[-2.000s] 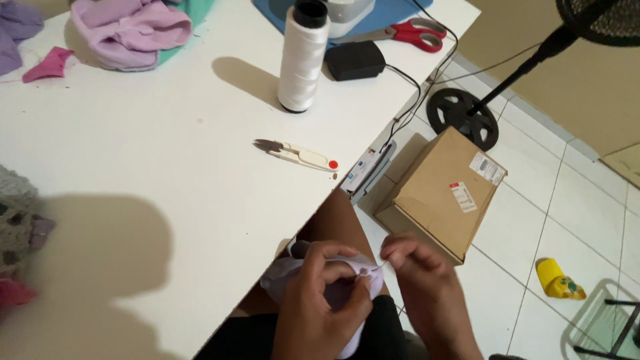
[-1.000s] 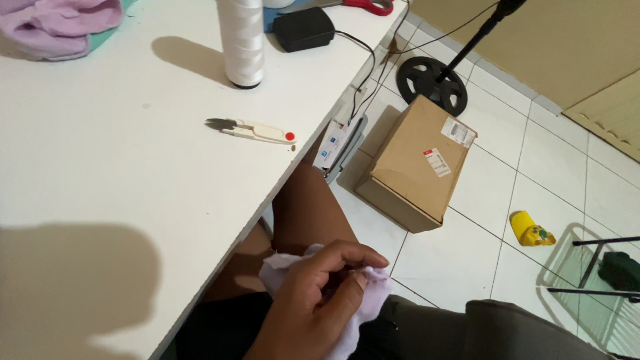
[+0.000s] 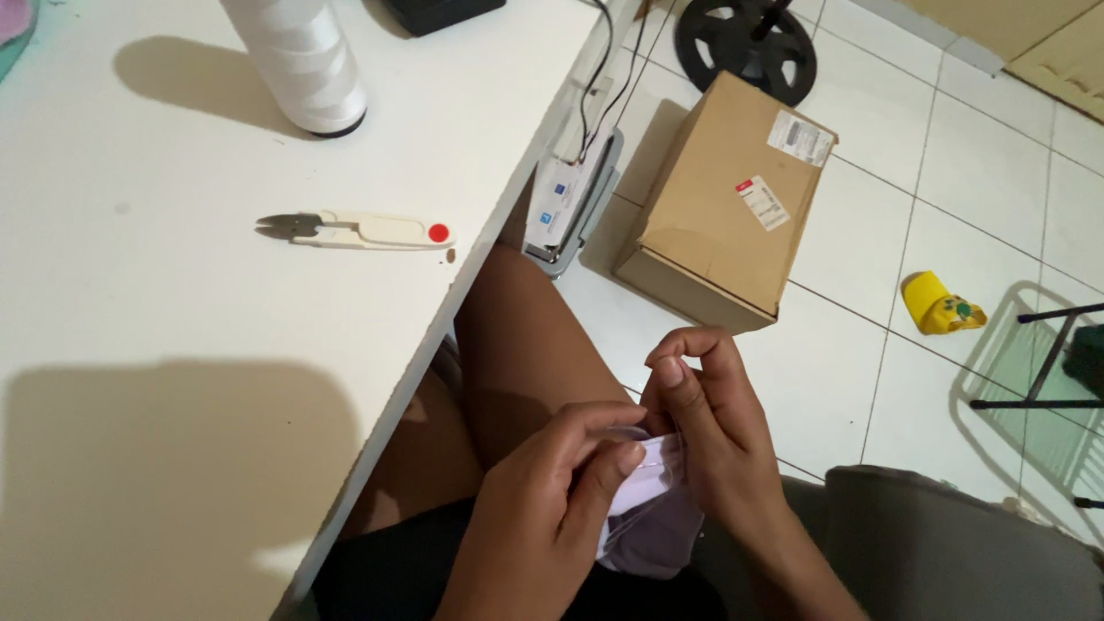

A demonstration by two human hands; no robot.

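Note:
Above my lap, a lilac piece of fabric [image 3: 651, 526] is pinched between the thumb and fingers of my left hand [image 3: 561, 492]. My right hand [image 3: 716, 423] is at the fabric's right edge, with its thumb and forefinger together above it; fine thread runs near the cloth, and whether those fingertips grip it cannot be made out. Thread snips [image 3: 371, 230] with a cream handle and a red dot lie on the white table near its edge. A cone of white thread [image 3: 306, 69] stands farther back on the table.
The white table's edge [image 3: 388, 410] runs diagonally at my left. A cardboard box [image 3: 724, 207] sits on the tiled floor beside a black round fan base [image 3: 746, 47]. Black cables [image 3: 604, 103] hang off the table. A yellow item [image 3: 938, 304] and a metal-framed rack [image 3: 1035, 371] are at the right.
My right hand, out of sight one second ago, is back beside the lilac fabric. My left hand still holds the fabric. The view has shifted, closer to the snips.

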